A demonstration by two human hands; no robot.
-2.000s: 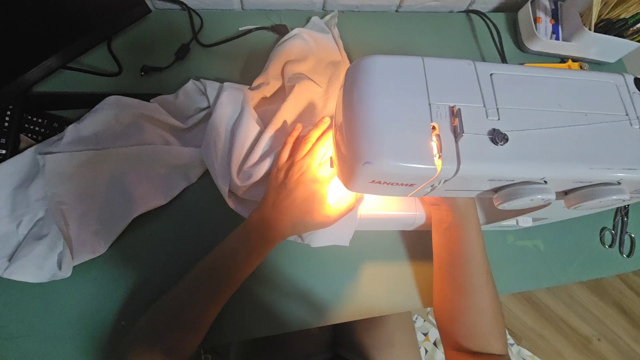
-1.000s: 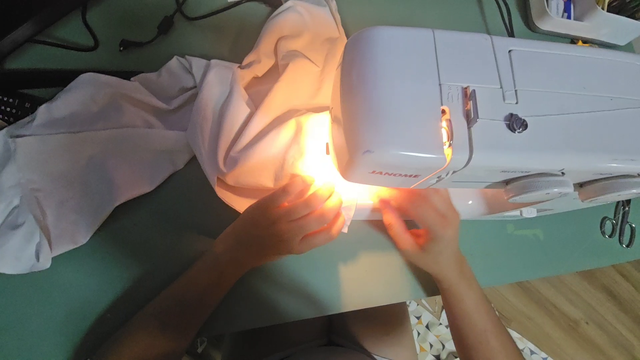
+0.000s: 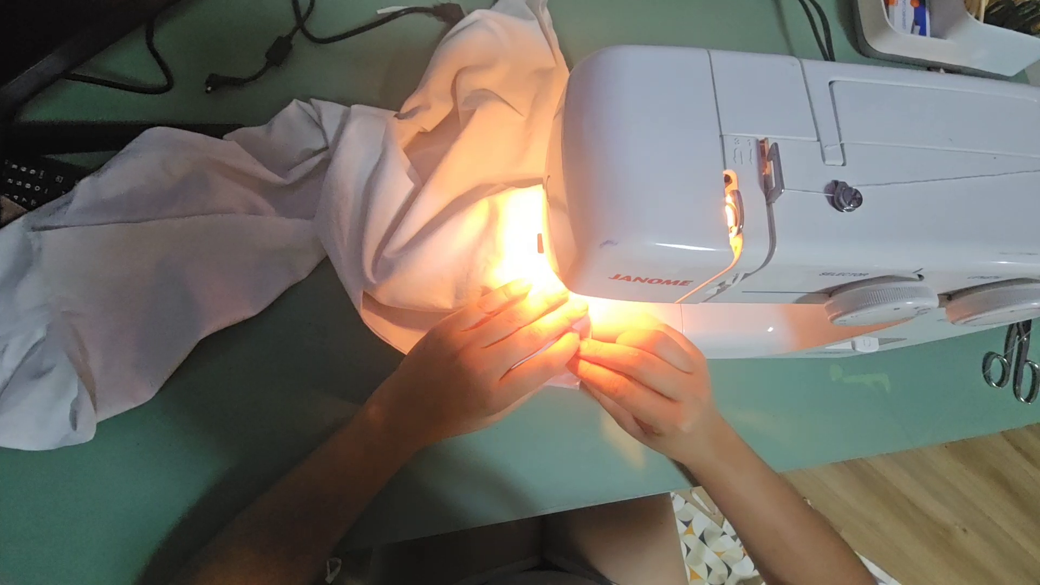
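Note:
A white Janome sewing machine (image 3: 650,179) stands on the green table, its lamp glowing brightly at the needle end. White fabric (image 3: 455,187) lies bunched left of the machine and trails to the far left. My left hand (image 3: 487,357) rests on the fabric's near edge, its fingertips holding the edge beside the lit needle area. My right hand (image 3: 650,374) pinches the same edge, fingertips touching those of my left hand. Glare and the machine head hide the needle and presser foot.
Scissors (image 3: 1010,361) lie at the right, near the table's front edge. A white organizer (image 3: 951,41) holds items at the back right. Black cables (image 3: 278,53) cross the back left, near a dark monitor (image 3: 57,41) and a keyboard (image 3: 36,180). Wooden floor shows lower right.
My right hand, behind the machine's front two seconds ago, has come out to the fabric edge. My left hand has moved nearer that edge from flat on the cloth.

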